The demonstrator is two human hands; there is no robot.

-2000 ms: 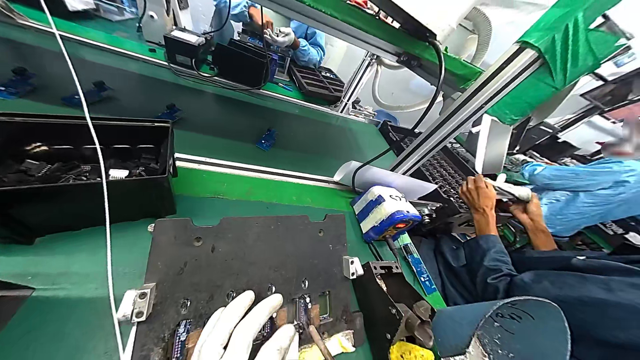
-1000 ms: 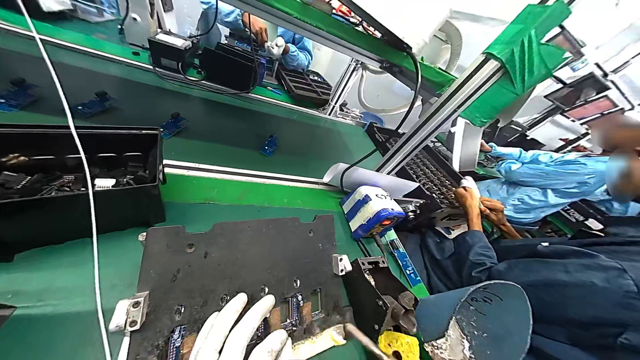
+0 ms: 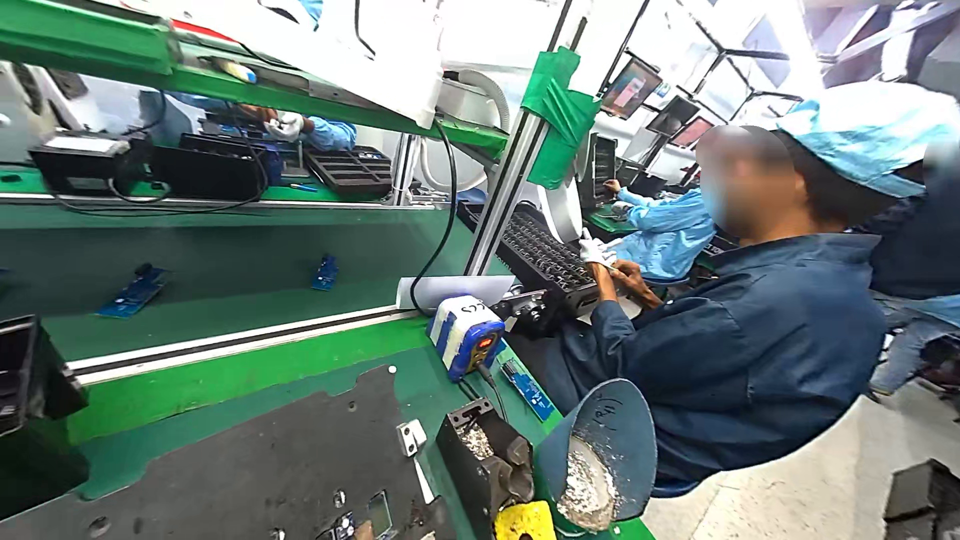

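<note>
Neither of my hands shows in the head view now. A black fixture plate point(image 3: 285, 442) lies on the green bench mat, with a small metal block point(image 3: 411, 437) at its right edge and part of a circuit board point(image 3: 343, 526) at the bottom edge. Right of the plate is a black holder point(image 3: 474, 450) with metal shavings inside, and a yellow sponge point(image 3: 523, 521) at its foot. A cut-open blue-grey container point(image 3: 596, 457) with whitish residue stands beside it. Behind them sits a blue and white soldering station point(image 3: 465, 335) with a lit display.
Blue circuit boards point(image 3: 133, 292) lie on the green conveyor point(image 3: 225, 262) beyond the bench. A black bin point(image 3: 37, 405) stands at left. A metal post point(image 3: 517, 172) with green tape rises ahead. A co-worker in dark blue point(image 3: 720, 352) sits at right, near a black tray point(image 3: 540, 247) of parts.
The view has swung strongly to the right and up. The gloved hand seen over the plate in the earlier frames is out of view. The co-worker's head now shows.
</note>
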